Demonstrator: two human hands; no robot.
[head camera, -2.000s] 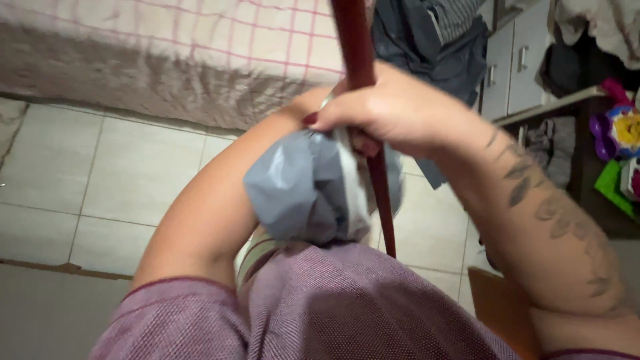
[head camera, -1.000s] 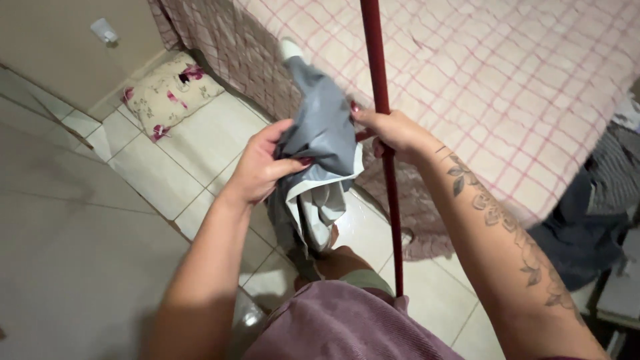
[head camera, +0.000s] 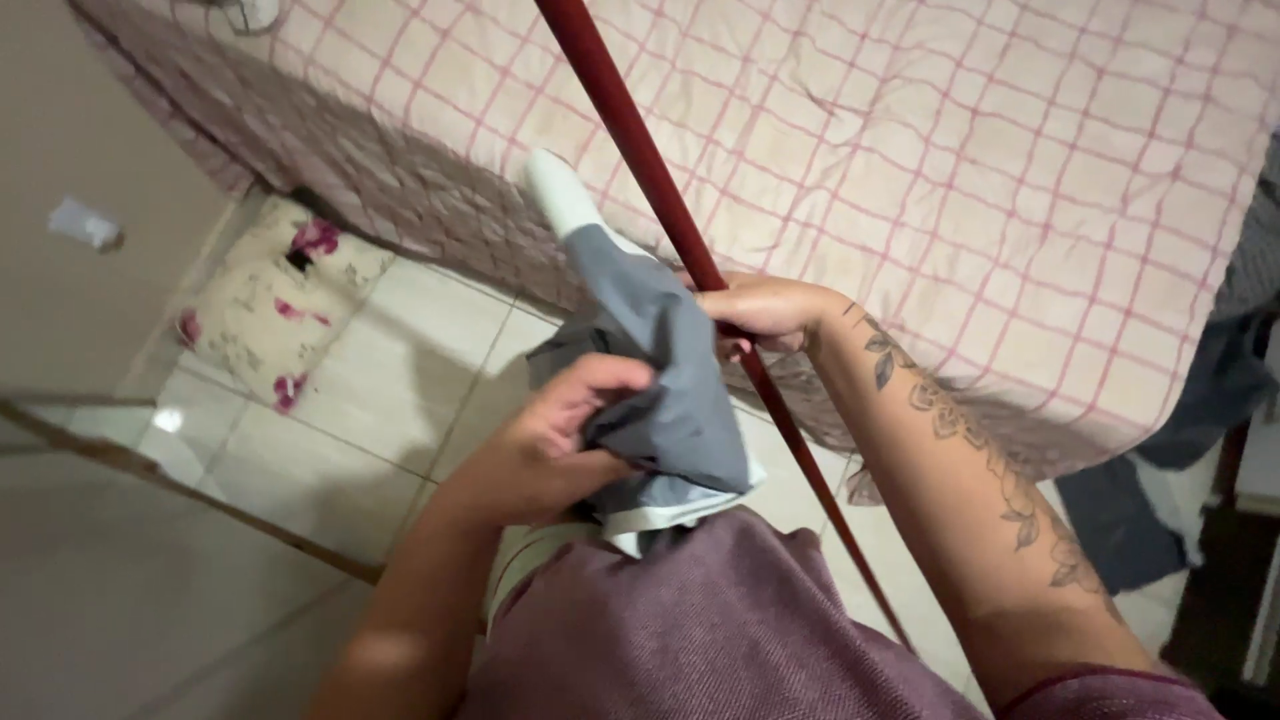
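Observation:
My left hand (head camera: 560, 440) grips a grey cloth with white edging (head camera: 665, 370) that hangs bunched in front of my body; its pale tip points up toward the bed. My right hand (head camera: 765, 310) is around a long dark red pole (head camera: 640, 150), and its fingertips meet the upper right side of the cloth. The pole runs slanted from the top of the view down past my right side; both its ends are hidden or out of view.
A bed with a pink-checked cover (head camera: 960, 180) fills the upper right. A floral pillow (head camera: 280, 300) lies on the tiled floor (head camera: 440, 370) by the wall. Dark clothes (head camera: 1120, 520) hang and lie at the right. A pale panel edge (head camera: 200, 495) crosses the lower left.
The grey cloth, bunched up two seconds ago, now hangs more spread out. The pole leans further to the left at its top. The view has swung toward the bed and pillow.

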